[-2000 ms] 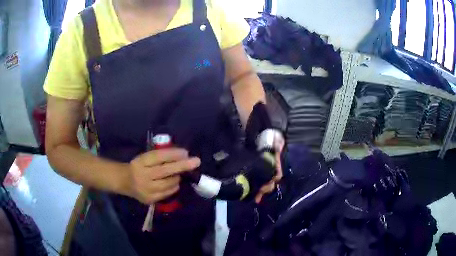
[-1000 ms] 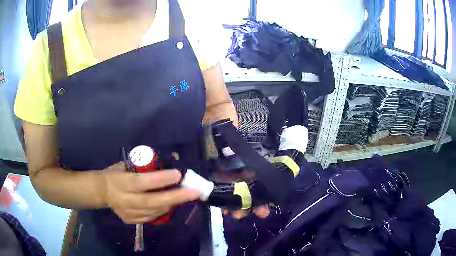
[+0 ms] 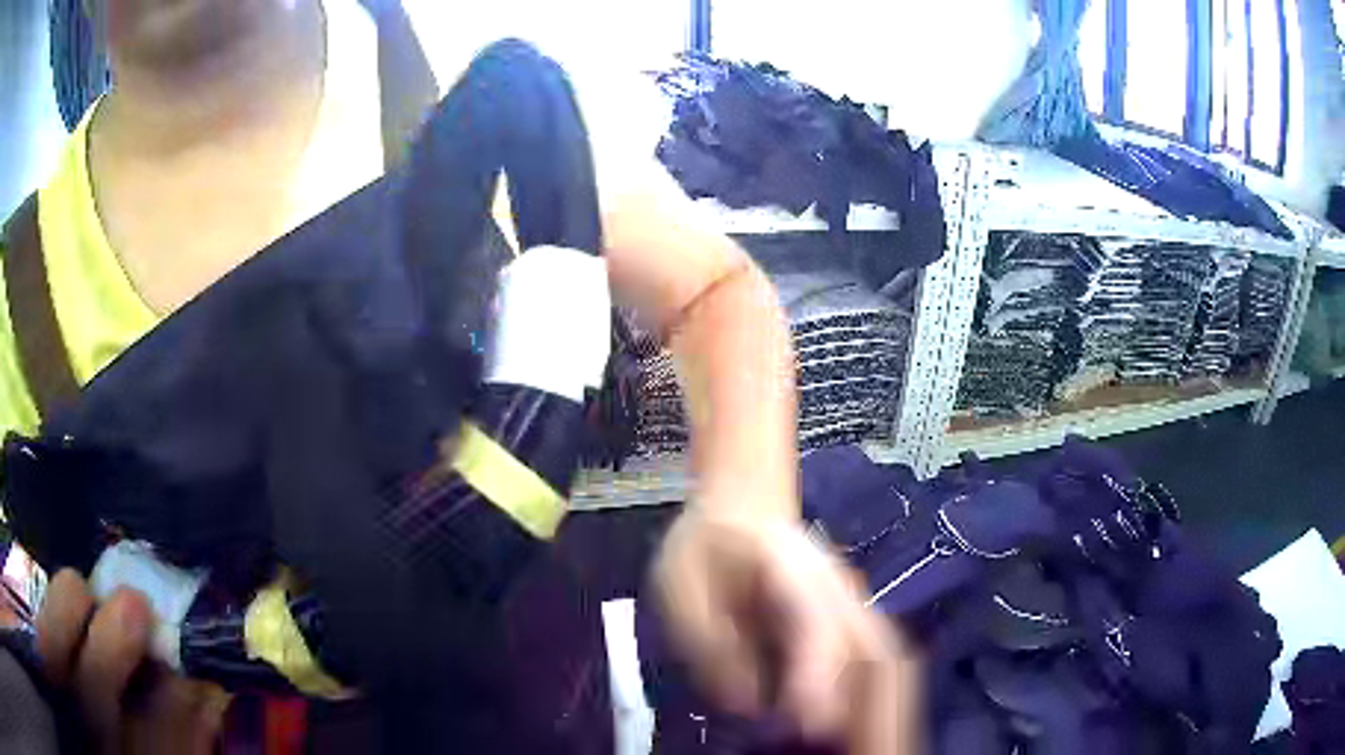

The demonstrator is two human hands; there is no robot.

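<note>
Neither of my hands is in view. A person in a yellow shirt and dark apron [image 3: 221, 384] stands close in front of me. A black padded head strap [image 3: 509, 148] with white blocks and yellow-green bands hangs large in front of the apron, its loop upright. The person's fingers [image 3: 111, 649] grip its lower part at the bottom left. The person's other hand [image 3: 782, 627] is blurred and low in the middle, off the strap; whether it touches the dark cloth is unclear. A small red patch [image 3: 283, 723] shows under the strap.
A heap of dark cloth pieces [image 3: 1047, 605] with pale threads lies at the lower right. White shelving [image 3: 932, 310] behind holds stacked striped pieces [image 3: 1121, 317], with more dark cloth [image 3: 804, 148] on top. Windows and blue curtains are at the back.
The person has come closer and shifted left. The strap has moved left and now looks larger. The person's one hand has left the strap and dropped to the middle.
</note>
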